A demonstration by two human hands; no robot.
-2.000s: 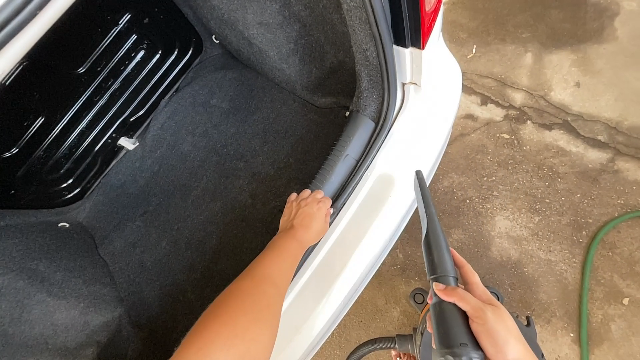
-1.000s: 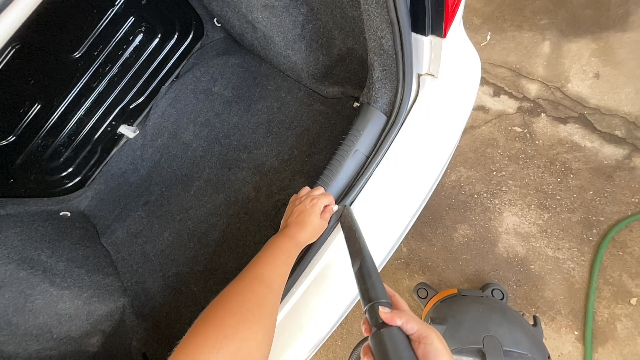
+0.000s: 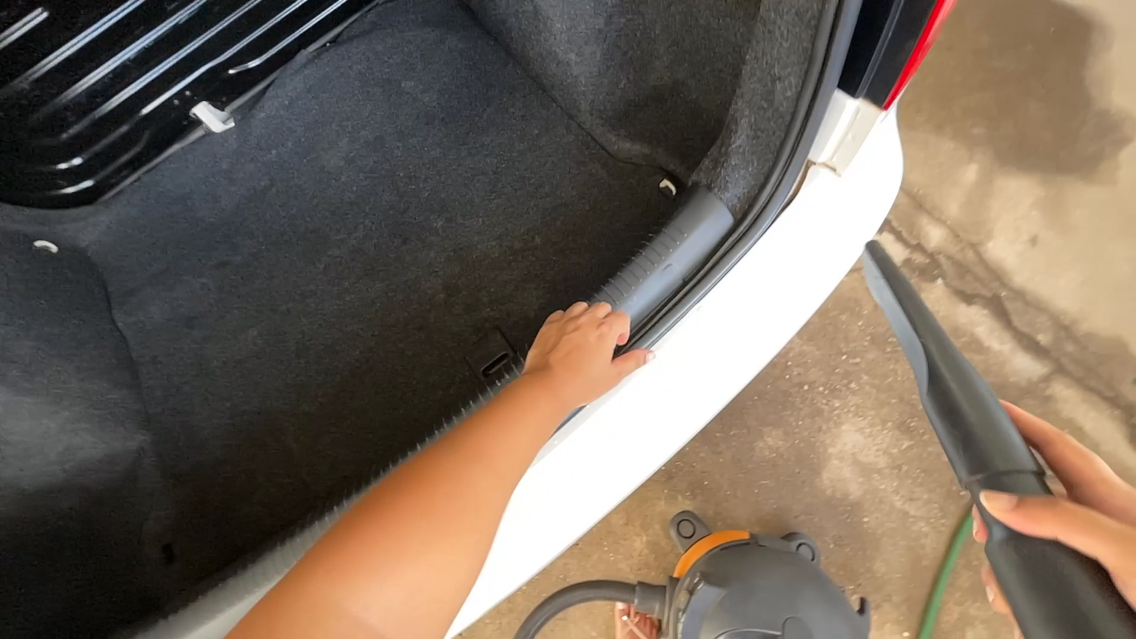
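Observation:
My left hand (image 3: 583, 348) rests on the grey plastic sill trim (image 3: 674, 253) of a car's open trunk, its fingers over the trim and its thumb near the white bumper (image 3: 737, 333). Whether it grips the edge I cannot tell. My right hand (image 3: 1056, 506) is closed around a black vacuum crevice nozzle (image 3: 950, 382) and its tube. The nozzle points up and away, its tip off the bumper's outer edge, over the concrete. Dark grey carpet (image 3: 355, 222) lines the trunk floor.
A canister vacuum cleaner (image 3: 763, 590) with an orange band and a black hose (image 3: 577, 595) stands on the concrete floor (image 3: 825, 435) below the bumper. A green hose (image 3: 945, 568) lies at the lower right. The rubber trunk seal (image 3: 763, 226) borders the opening, and a tail light (image 3: 905, 53) is above.
My right hand has swung the nozzle right, from the trunk sill beside my left hand to outside the bumper. My left hand stays on the trim. The view has shifted.

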